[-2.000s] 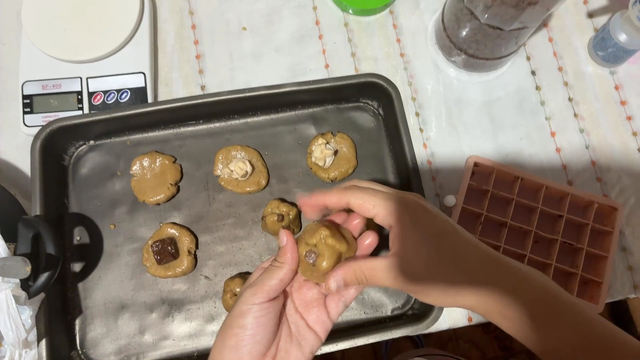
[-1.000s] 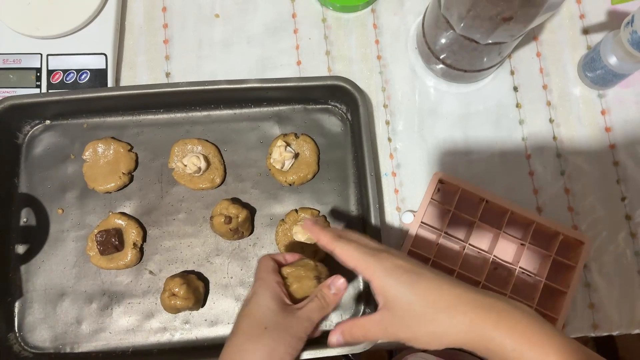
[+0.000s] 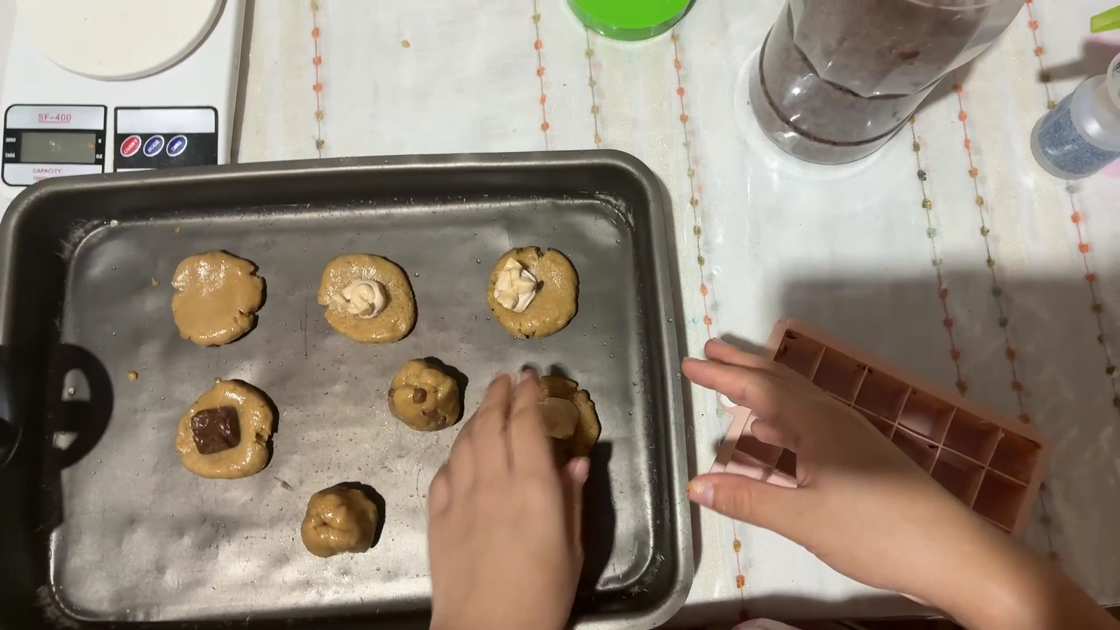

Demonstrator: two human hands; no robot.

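Note:
My left hand (image 3: pixel 507 499) is low over the dark metal baking tray (image 3: pixel 306 586), back up, fingertips beside a flattened dough disc (image 3: pixel 582 420) with a pale filling; what lies under the palm is hidden. My right hand (image 3: pixel 787 446) is apart from it, empty, its fingers spread between the tray and a pink ice cube tray (image 3: pixel 949 420). Two dough discs (image 3: pixel 394 311) (image 3: pixel 556 297) bear creamy pieces, a plain disc (image 3: pixel 216 302) lies at the upper left, and another disc (image 3: pixel 254 442) carries a chocolate square (image 3: pixel 215 430). Two closed dough balls (image 3: pixel 424 395) (image 3: pixel 339 521) sit lower down.
A white kitchen scale (image 3: pixel 166 92) stands behind the baking tray at the left. A green lid (image 3: pixel 630 13), a large clear container (image 3: pixel 840 96) with dark contents and a small bottle (image 3: pixel 1076 131) are at the back. A dark handle-like object (image 3: pixel 79 407) overlaps the left side.
My hands have parted: the left now reaches over the tray, the right is to its right and holds nothing. The dough ball that was between them is out of sight.

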